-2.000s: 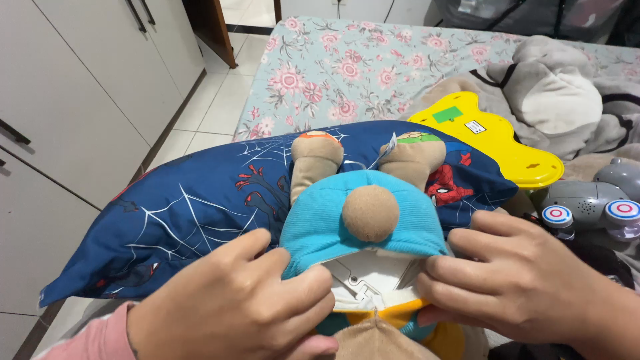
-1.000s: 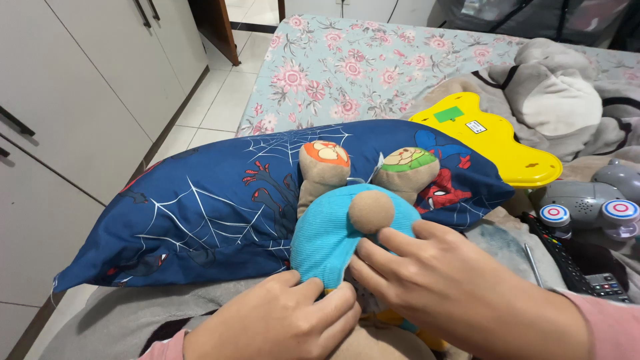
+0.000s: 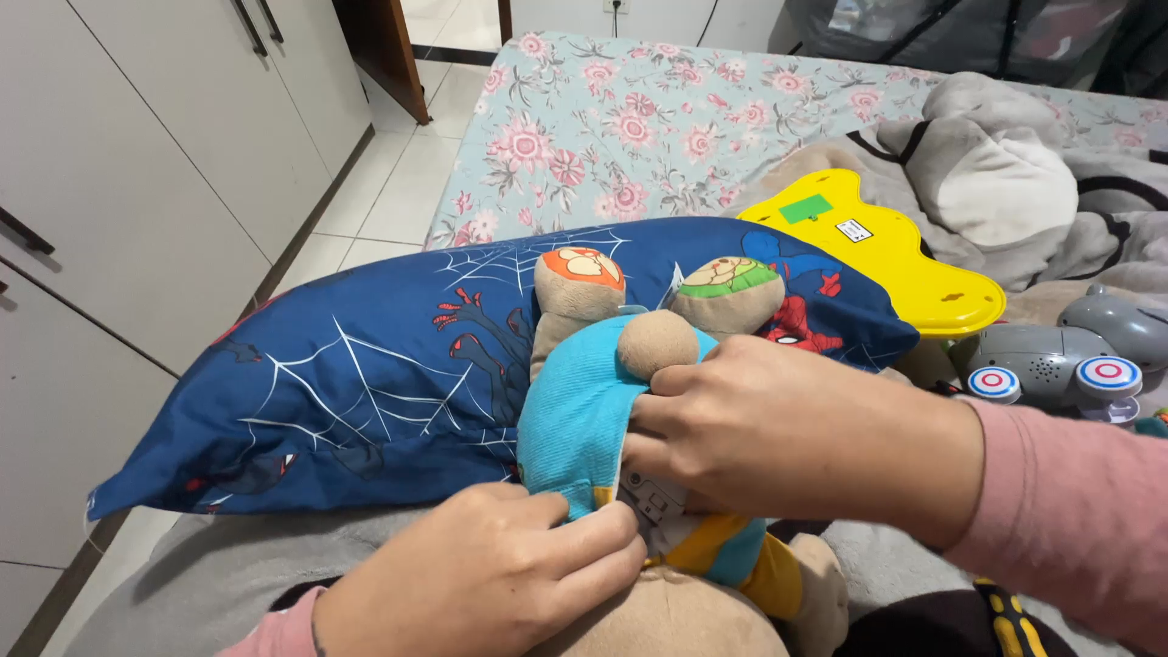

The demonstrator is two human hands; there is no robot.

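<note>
A beige plush toy (image 3: 675, 616) lies with its feet against a blue pillow (image 3: 392, 365). It wears turquoise ribbed cloth (image 3: 575, 392) with a round beige tail (image 3: 657, 344), and yellow and turquoise cloth nearer me. Between the cloth edges a pale plastic part (image 3: 652, 500) shows, partly hidden by my fingers. My left hand (image 3: 511, 557) pinches the lower edge of the turquoise cloth. My right hand (image 3: 757, 424) has its fingers curled at the opening's right side, just below the tail; the fingertips are hidden, so its hold cannot be told.
Behind the pillow lie a yellow plastic board (image 3: 899, 265) and a grey plush (image 3: 1004, 182) on a bed with a floral sheet (image 3: 630, 128). A grey plastic toy with wheels (image 3: 1040, 360) is at the right. A yellow and black handle (image 3: 1011, 620) lies low right. White cabinets (image 3: 164, 137) stand left.
Two seconds ago both hands held the turquoise cloth at either side, with the opening wide. My right hand has since moved left to below the tail, and the opening shows less.
</note>
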